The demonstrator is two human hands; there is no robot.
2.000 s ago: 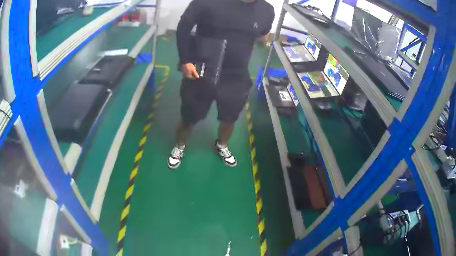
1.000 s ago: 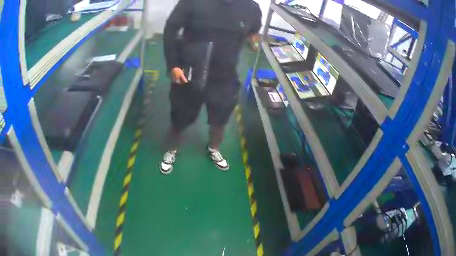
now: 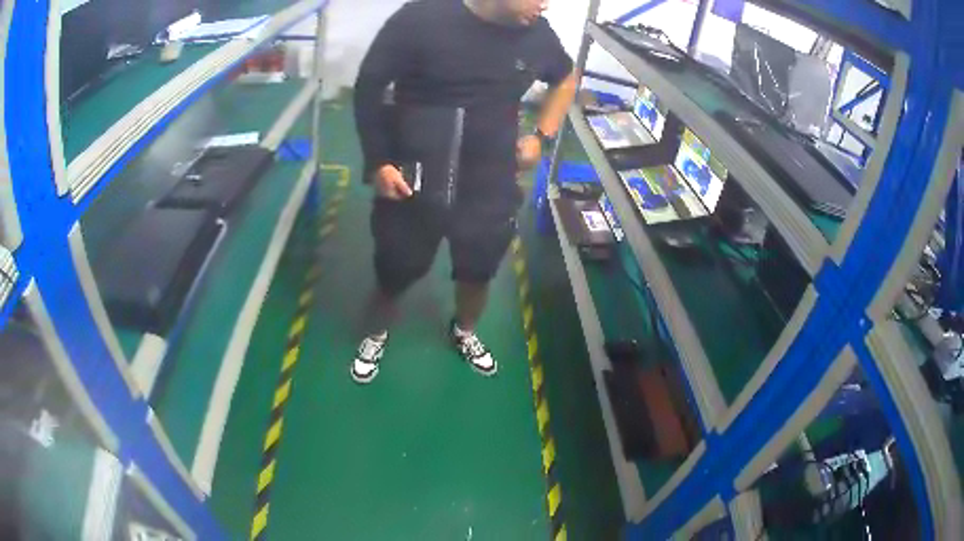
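Neither of my hands is in view. In front of me another person in black (image 3: 428,148) stands in the aisle, holding a small silver-white piece (image 3: 418,176) in one hand. A dark flat slab (image 3: 442,153) shows against that person's body; how it is held is hidden. On the right rack, a dual-screen laptop (image 3: 677,188) stands open with both panels lit in blue and white. Another lit open laptop (image 3: 626,125) stands behind it. A small-screen device (image 3: 594,220) is lit on the lower shelf.
Blue rack uprights (image 3: 777,365) frame both sides. Dark closed laptops (image 3: 159,254) lie on the left rack near a white sheet (image 3: 235,140). A reddish-brown flat object (image 3: 669,407) lies low on the right. Yellow-black tape (image 3: 534,370) edges the green floor (image 3: 412,454).
The other person's feet have shifted slightly, the head has come into view turned to the right rack, and the arm on that side is now bent beside the body. My view has moved slightly.
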